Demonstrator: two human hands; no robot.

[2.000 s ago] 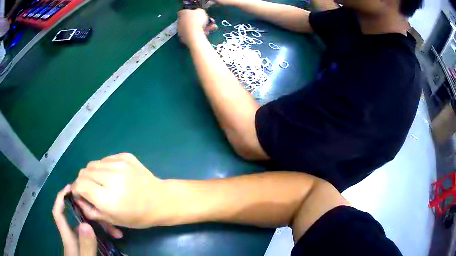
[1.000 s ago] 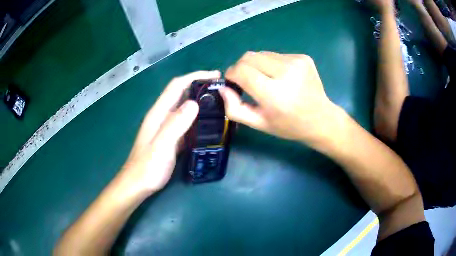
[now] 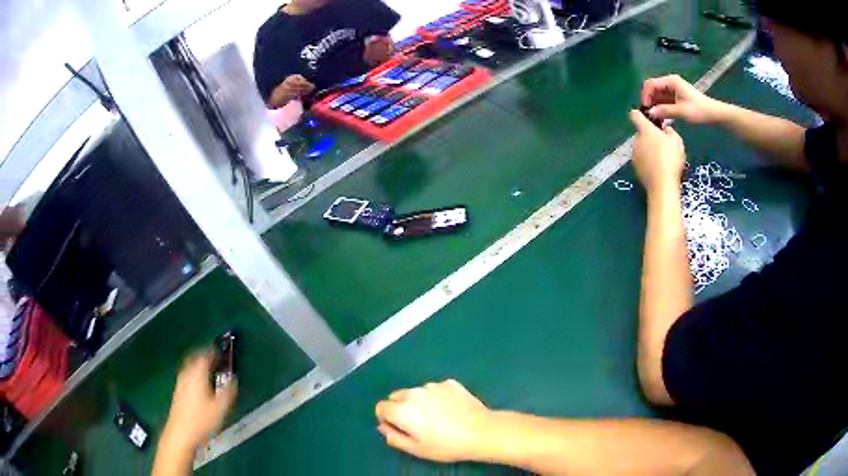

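My left hand is blurred at the lower left, beyond the pale metal rail. Its fingers are at the near end of a dark handset over the green belt. The handset's lower part is partly hidden by the fingers. My right hand is over the green work surface on the near side of the rail, with its fingers curled and nothing visible in them.
A slanted metal post rises from the rail between my hands. Two handsets lie beyond the rail; another lies far left. A neighbour's arm and white loops are at right. A red tray stands behind.
My hands have moved apart. The left has reached across the rail with a handset at its fingers; the right has come off the handset and curled. The view has shifted to show more background.
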